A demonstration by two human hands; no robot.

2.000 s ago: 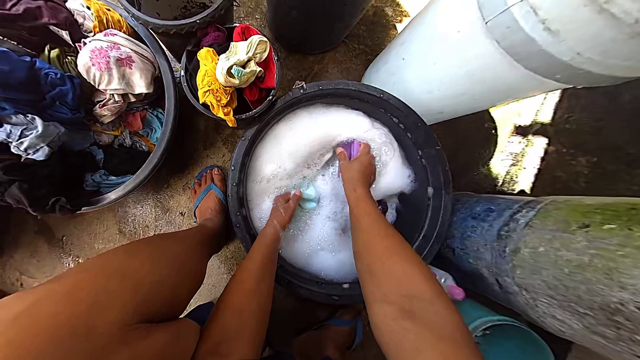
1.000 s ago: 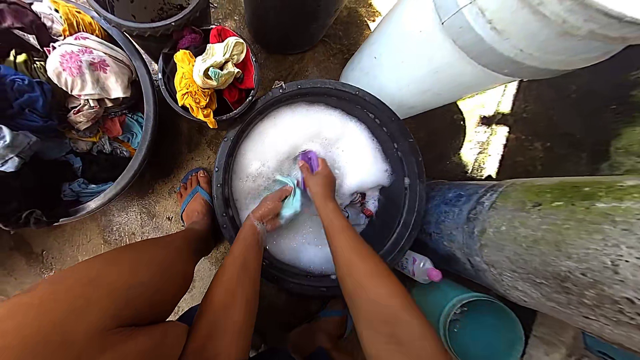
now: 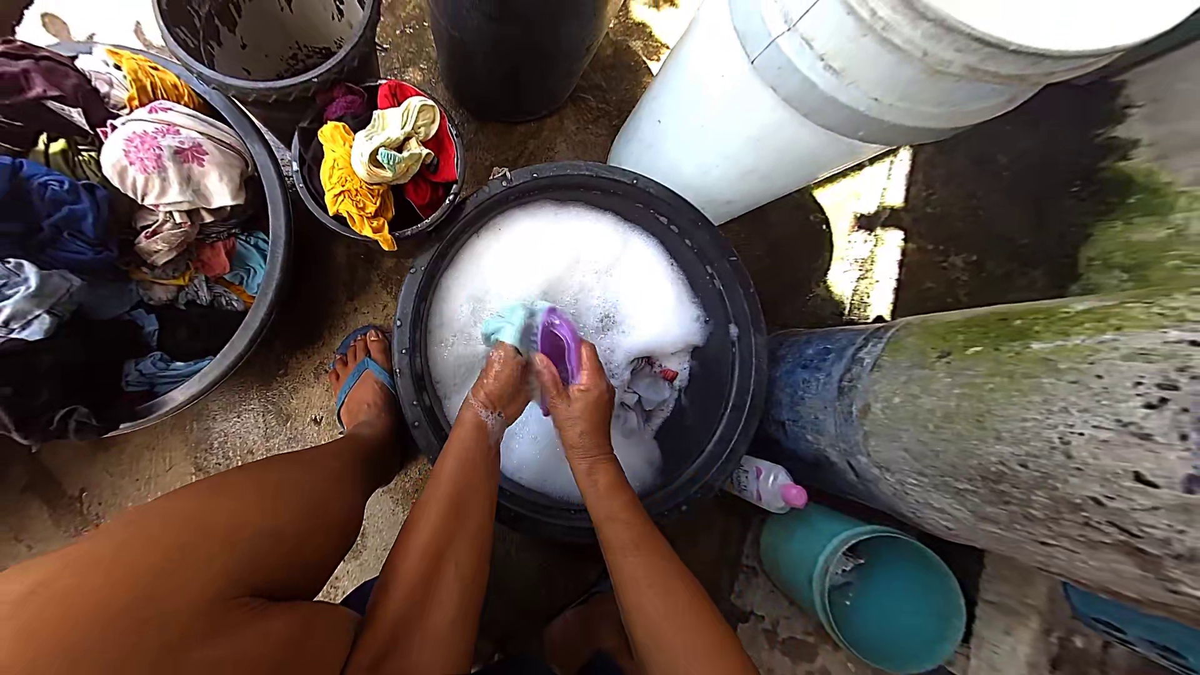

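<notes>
Over a round black tub (image 3: 741,375) of white suds (image 3: 572,253), my left hand (image 3: 502,380) grips a light teal cloth (image 3: 506,323). Beside it, my right hand (image 3: 579,398) is closed around a purple scrub brush (image 3: 560,347), its bristle side turned towards the cloth. The two hands are close together near the tub's middle. Wet white and red fabric (image 3: 647,384) shows through the suds to the right of my right hand. What lies under the foam is hidden.
A large basin (image 3: 277,272) of mixed clothes stands left, a small bucket (image 3: 455,192) of clothes above it. A white plastic drum (image 3: 712,122) is at the upper right. A mossy concrete column (image 3: 1031,403), a pink-capped bottle (image 3: 764,483) and a teal bucket (image 3: 797,544) are at the right.
My right hand has brought the purple brush from apart in the suds to right beside the teal cloth. The cloth stays in my left hand. The view has shifted.
</notes>
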